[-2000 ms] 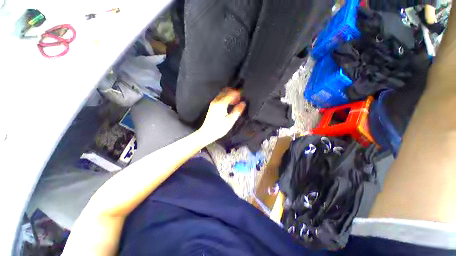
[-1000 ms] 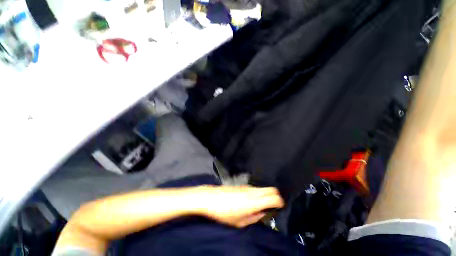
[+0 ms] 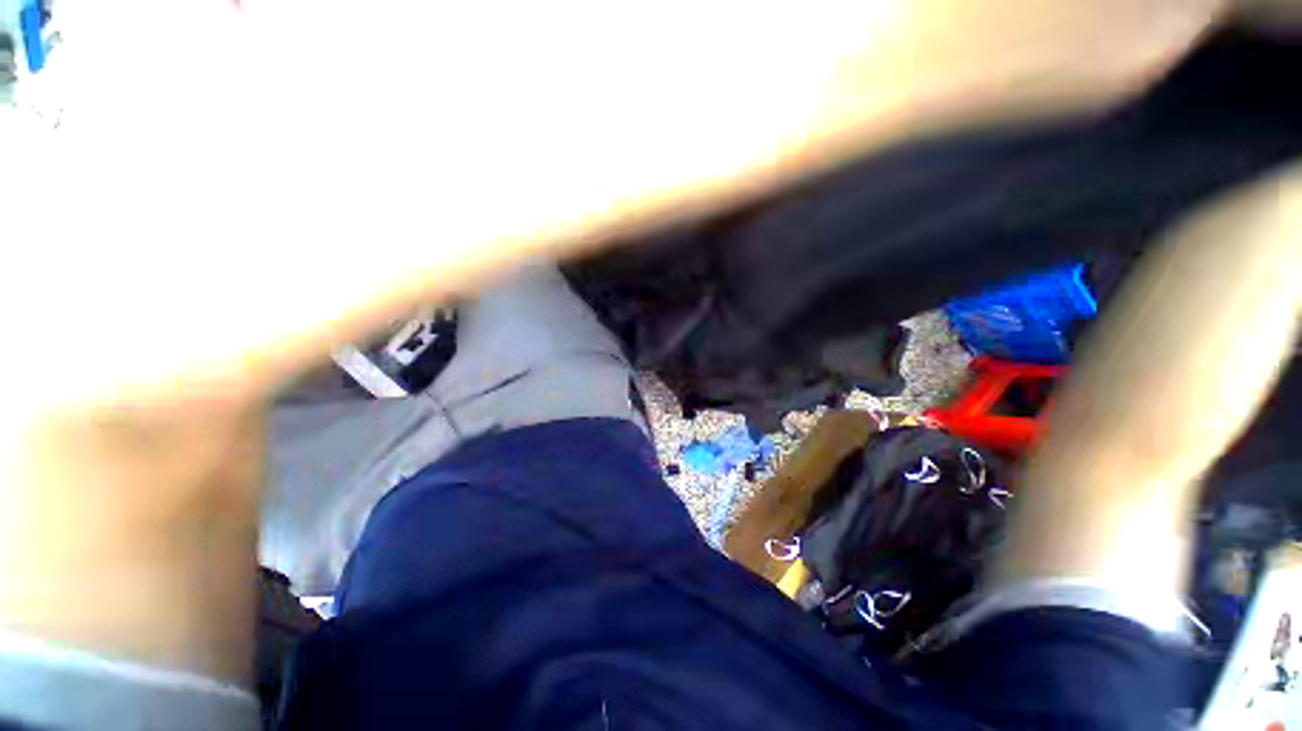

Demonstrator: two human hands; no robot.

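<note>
A black garment is stretched below my left forearm towards the upper right, blurred. My left forearm crosses the whole upper picture, large and blurred. Only a blurred bit of my left hand shows at the top right corner, cut off by the edge; its grip cannot be seen. My right forearm rises at the right side and leaves the picture at the right edge, so my right hand is out of view.
A bundle of black pieces with white loops lies low at right, beside a brown cardboard edge. Behind it are a red stool or crate and a blue crate. A blue scrap lies on the speckled floor.
My left arm has swung up from my lap across the picture to the upper right. The black garment has moved up and right, uncovering the floor, blue crate and cardboard.
</note>
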